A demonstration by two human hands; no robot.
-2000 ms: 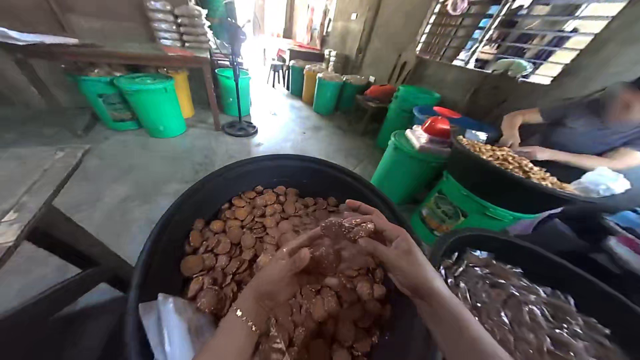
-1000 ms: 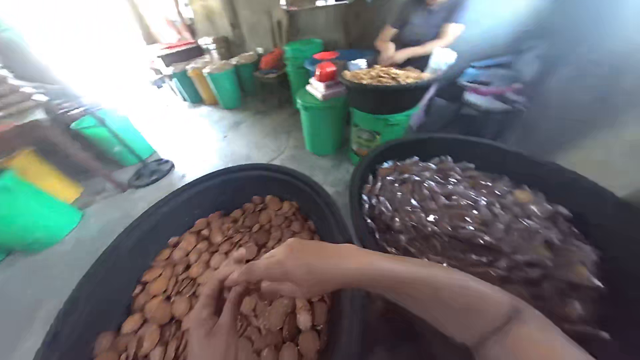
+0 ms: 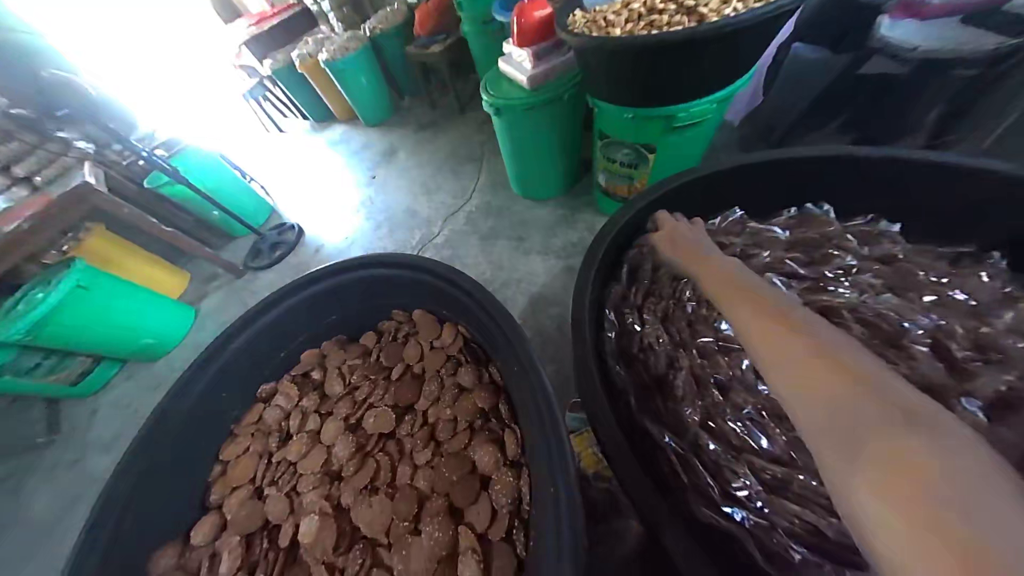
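Note:
My right hand (image 3: 680, 240) reaches in from the right side and rests at the left inner edge of a black tub (image 3: 588, 320), on clear plastic packets of brown pieces (image 3: 768, 384). Its fingers are partly curled, and whether they grip a packet cannot be told. A second black tub (image 3: 552, 472) stands to the left, holding many loose, round, flat brown cookies or crackers (image 3: 384, 448) with pale specks. My left hand is out of view.
Behind the tubs are green lidded buckets (image 3: 536, 136) and another black tub (image 3: 640, 72) of light brown pieces. A red object (image 3: 532, 22) sits on stacked packs. At left are a wooden table (image 3: 120, 200), a yellow bucket (image 3: 132, 260) and a stand's round base (image 3: 274, 245).
My right hand has moved from the loose cookies to the tub of packets on the right. My left hand has gone out of view. The view has swung to the right.

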